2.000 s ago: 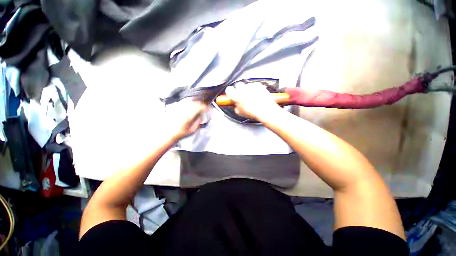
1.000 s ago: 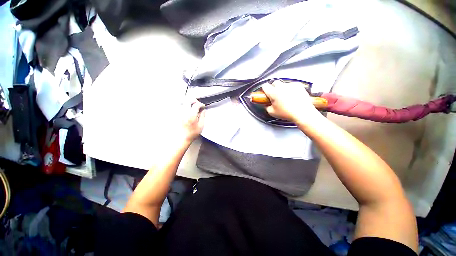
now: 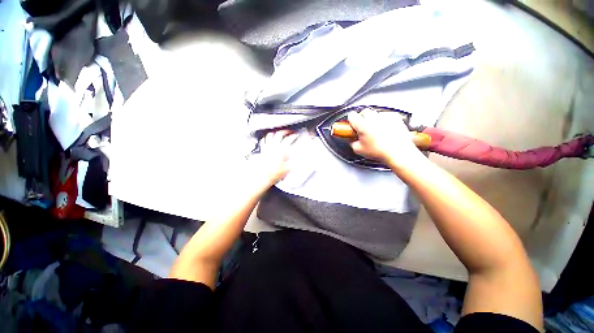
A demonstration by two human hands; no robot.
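Note:
The garment piece (image 3: 365, 188) lies spread on the pressing table, pale inside up, with a dark grey band along its near edge and dark seam strips crossing it. My right hand (image 3: 378, 133) is closed on the orange-brown handle of the steam iron (image 3: 335, 148). The iron rests on the pale cloth, its tip pointing left at a dark seam strip. My left hand (image 3: 277, 153) lies on the garment's left part, just left of the iron tip, fingers near the strip. Glare washes out its outline, so I cannot tell whether it grips the cloth.
The red cloth-wrapped hose (image 3: 495, 155) runs right from the iron. Dark grey garments (image 3: 286, 23) lie at the table's far side. Grey and white offcuts (image 3: 81, 78) are heaped at left, above a red item (image 3: 65, 198). The pale table cover (image 3: 176, 130) shows scorch stains at right.
Since one second ago, my left hand has moved right, onto the cloth nearer the iron tip. Since two seconds ago, the iron and garment appear further right in view.

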